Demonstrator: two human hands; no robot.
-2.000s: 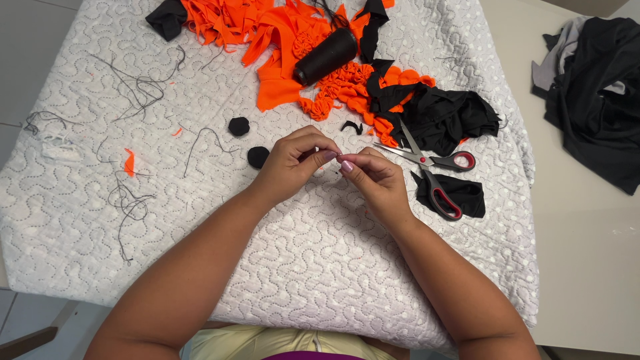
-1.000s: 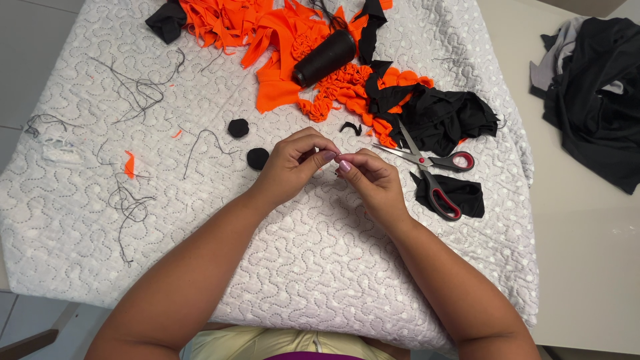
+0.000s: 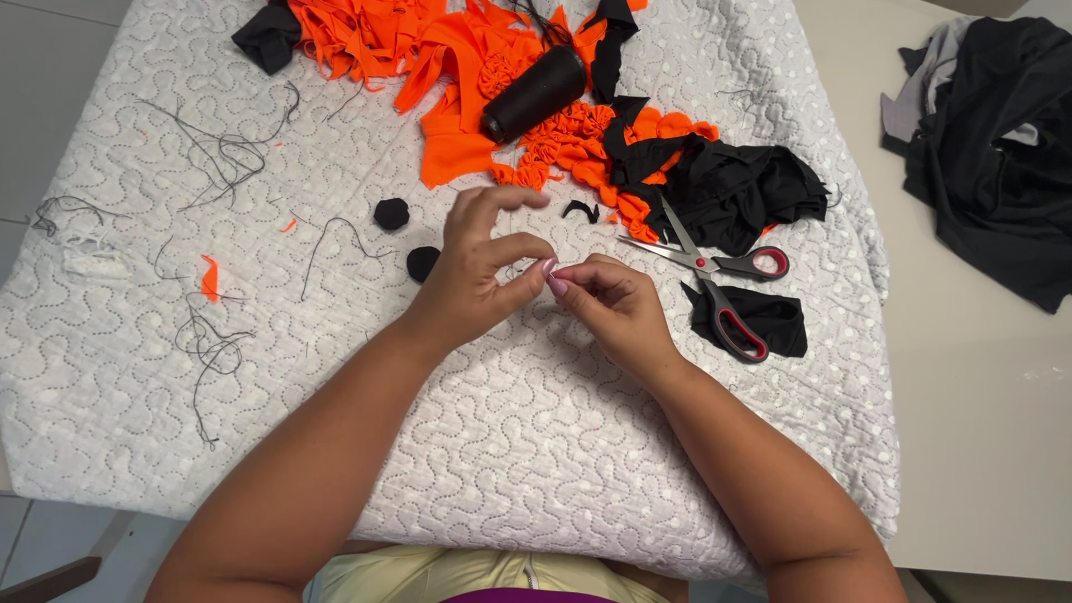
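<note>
My left hand and my right hand meet fingertip to fingertip over the quilted white cloth. Thumb and index of each are pinched around something thin and tiny, too small to name; the left hand's other fingers are spread. Two round black fabric pieces lie left of my left hand, one in full view, the other partly behind the hand. Open scissors with black and red handles lie right of my right hand, partly on a black fabric scrap. A small curved black scrap lies beyond my fingers.
A black thread cone lies on orange fabric pieces at the back. Crumpled black fabric sits beside gathered orange rounds. Loose dark threads and an orange scrap are at left; dark clothing lies at far right.
The left hand's outer fingers have lifted and spread away from the pinch. Both hands remain in nearly the same place, fingertips together.
</note>
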